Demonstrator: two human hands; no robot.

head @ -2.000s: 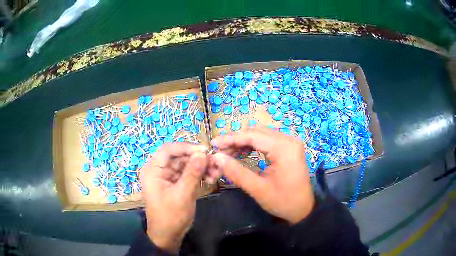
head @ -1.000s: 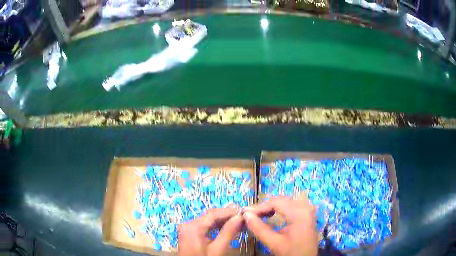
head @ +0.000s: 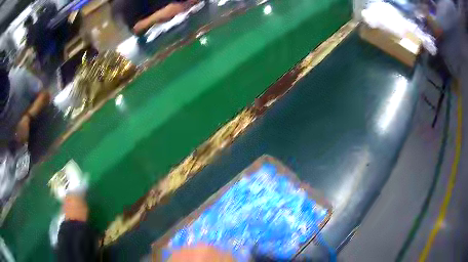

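Note:
My left hand point(head: 75, 208) is stretched out over the green conveyor at the lower left, in a dark sleeve. It touches the near side of a whitish board unit point(head: 61, 182); blur hides its fingers and whether they grip the unit. My right hand point(head: 201, 254) is blurred and cut off by the bottom edge, over the near part of the right cardboard tray point(head: 316, 200). Its fingers do not show. The tray holds many blue disc components point(head: 251, 212), smeared by motion.
A worn rail point(head: 218, 140) runs diagonally between the conveyor point(head: 205, 97) and the dark worktop point(head: 328, 128). A cardboard box point(head: 390, 45) with whitish plastic stands at the far right end. People's arms show across the belt, a person at upper right. A blue cord point(head: 327, 248) hangs by the tray.
My hands have parted from the fingertip pinch over the trays. My left hand has moved out to the board unit on the conveyor. The view has tilted, and the left tray is out of sight.

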